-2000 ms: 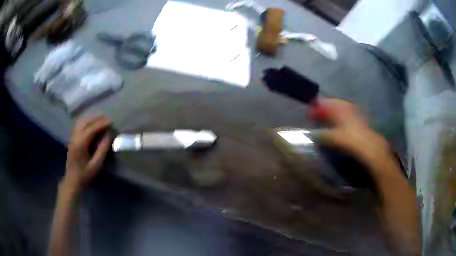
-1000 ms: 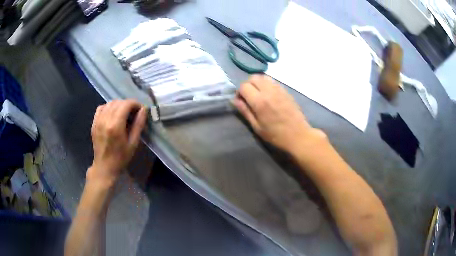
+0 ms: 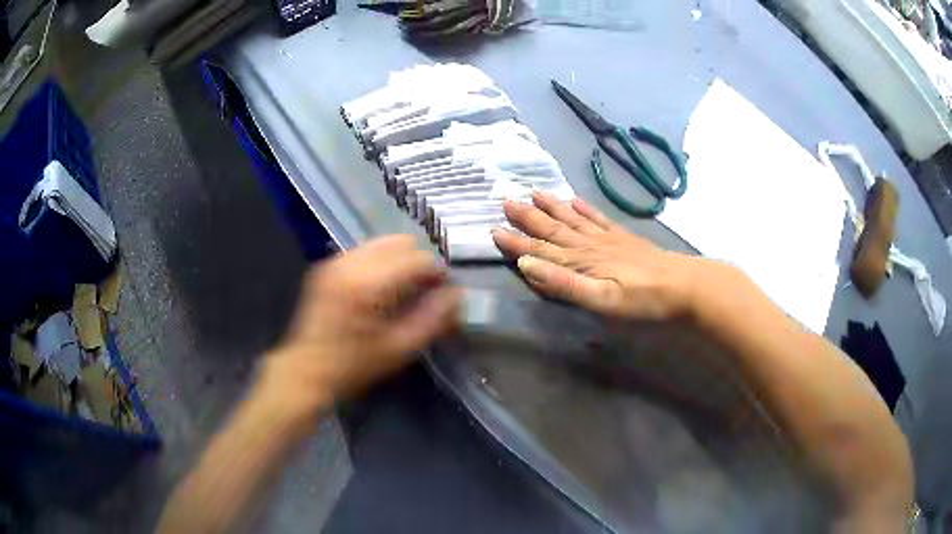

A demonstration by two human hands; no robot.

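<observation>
A fanned stack of narrow white-grey folded plackets (image 3: 459, 167) lies on the grey cloth-covered table (image 3: 731, 52). My right hand (image 3: 595, 256) rests palm down, fingers spread, on the near end of the stack. My left hand (image 3: 365, 313) is blurred beside the stack at the table's near edge, fingers closed on the pale end of the pressing template (image 3: 478, 308). The template's blurred grey length runs rightward, just below the stack, and its far end is hard to make out.
Green-handled scissors (image 3: 637, 162) lie right of the stack, beside a large white sheet (image 3: 767, 198). A brown block (image 3: 875, 238) lies across white strips, with dark cloth (image 3: 875, 363) below. A tied bundle (image 3: 454, 16) and phone (image 3: 303, 13) are at the back. Blue bins (image 3: 47, 156) stand left.
The template has moved off the stack's near end towards me, with my left hand. My right hand has opened flat onto the plackets. The view has shifted, bringing the blue bins further in.
</observation>
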